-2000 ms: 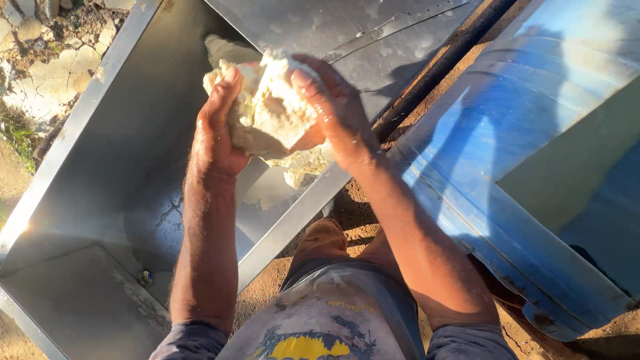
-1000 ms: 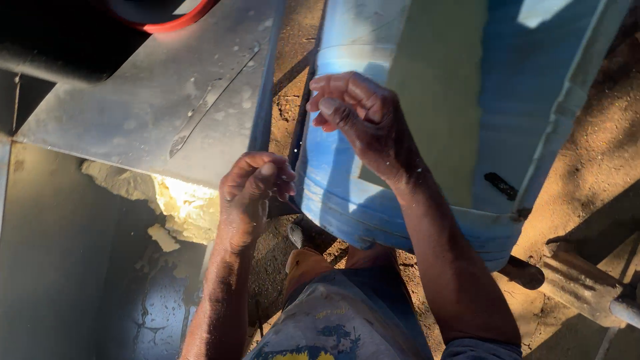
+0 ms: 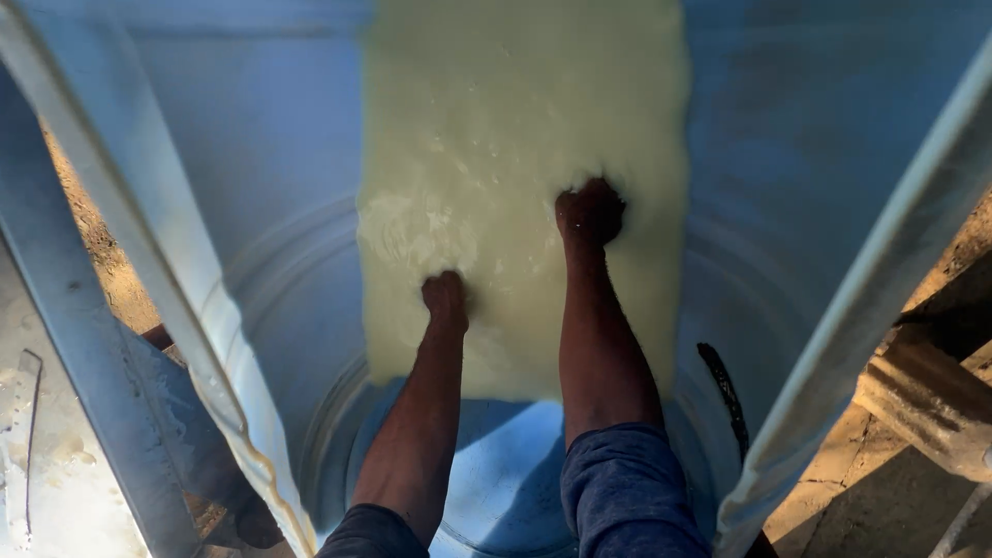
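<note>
Cloudy pale yellow liquid (image 3: 496, 155) lies in a large blue plastic barrel cut open along its side (image 3: 256, 155). My left hand (image 3: 446, 298) dips into it near the close end, with the fingers hidden under the surface. Farther in and to the right, my right hand (image 3: 591, 213) is also partly sunk in the liquid. Whether either hand holds something below the surface does not show.
The barrel's cut edges (image 3: 860, 287) rise on both sides of my arms. A metal table (image 3: 70, 465) with a long thin blade (image 3: 27, 442) on it stands at the left. A wooden piece (image 3: 930, 403) lies at the right, over bare ground.
Two seconds ago both hands held a pale lump above the metal trough; one second ago they were apart without it. Now they are in the barrel's liquid. The view has swung right.
</note>
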